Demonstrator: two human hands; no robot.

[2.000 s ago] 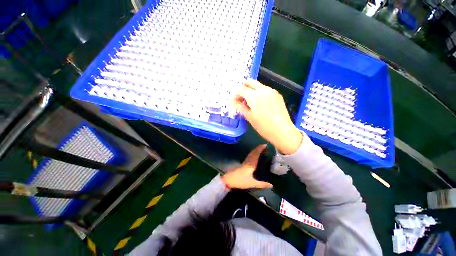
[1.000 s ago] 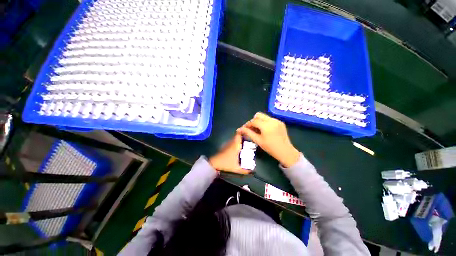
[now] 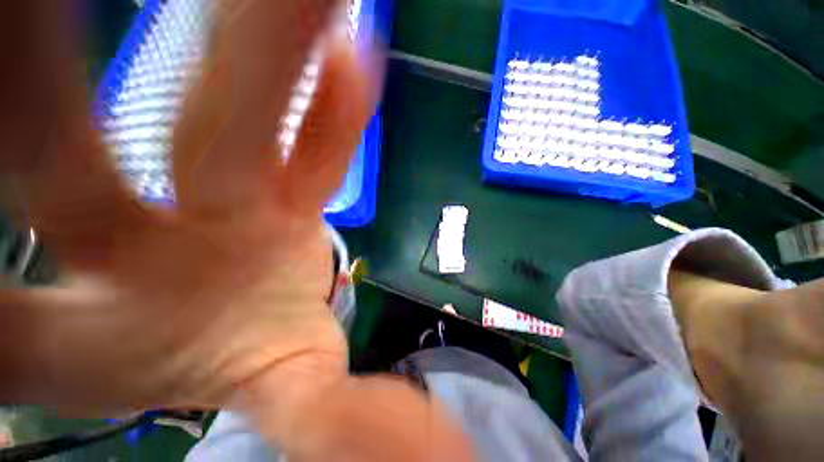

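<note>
A short row of white chargers [image 3: 452, 239] lies on the dark green work mat at the middle of the bench, with no hand touching it. My left hand [image 3: 208, 226] is very close to the camera, large and blurred, with its fingers spread and nothing seen in it. It covers much of the large blue tray [image 3: 361, 180] with its white rows. My right hand is mostly cut off by the right edge; only the wrist and a blurred part [image 3: 768, 361] show, and its fingers cannot be made out.
The smaller blue bin [image 3: 592, 187], partly filled with white rows, stands at the upper right. A pale stick [image 3: 670, 224] lies near it. A red arrow label strip [image 3: 519, 319] is at the bench's front edge. A pale box [image 3: 802, 242] is at the far right.
Both hands have let go of the white chargers and come up close to the camera, the left one to the left, the right one to the right. The chargers now lie alone on the mat.
</note>
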